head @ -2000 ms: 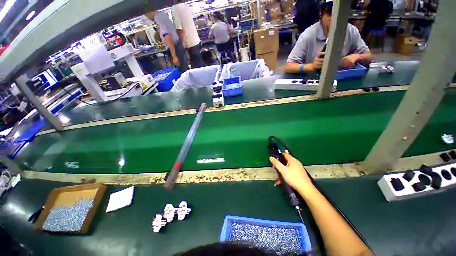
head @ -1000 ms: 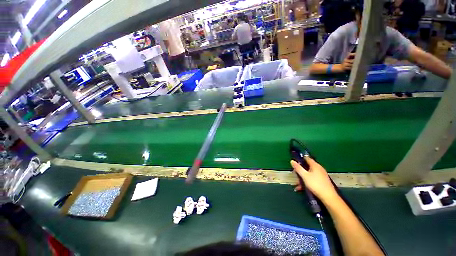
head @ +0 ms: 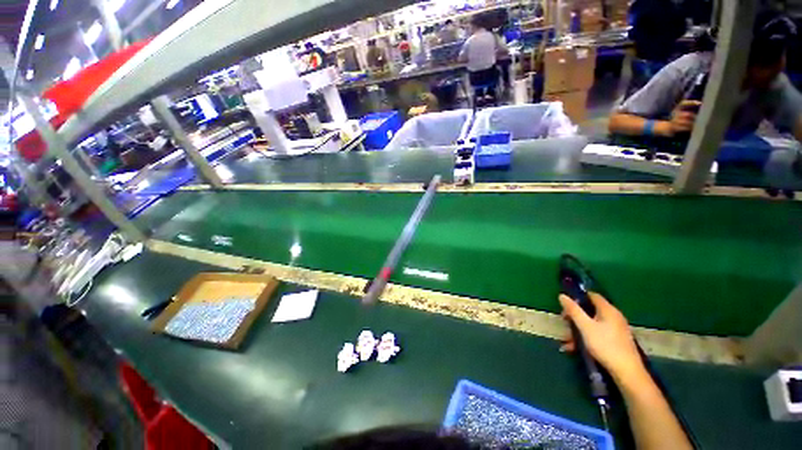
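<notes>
My right hand (head: 607, 332) is closed around a black electric screwdriver (head: 591, 356), its bit pointing down at the right end of the blue screw tray (head: 519, 424). A black cord loops at the tool's rear end and runs back beside my arm. The tray holds many tiny silver-grey screws and is cut off by the lower edge. Several small white plastic inserts (head: 366, 345) lie in a group on the dark green bench, left of the tray. My left hand is not in view.
A cardboard tray (head: 264, 299) of small pale parts and a white card (head: 295, 306) lie left. A long clear tube (head: 406, 237) crosses the green belt (head: 492, 246). A white strip housing (head: 785, 395) is at the right edge. A person (head: 677, 97) sits across the belt behind a post.
The view has turned left, so the bench things sit further right in the picture. My right hand still holds the screwdriver over the tray's right end. The white housing is now mostly cut off.
</notes>
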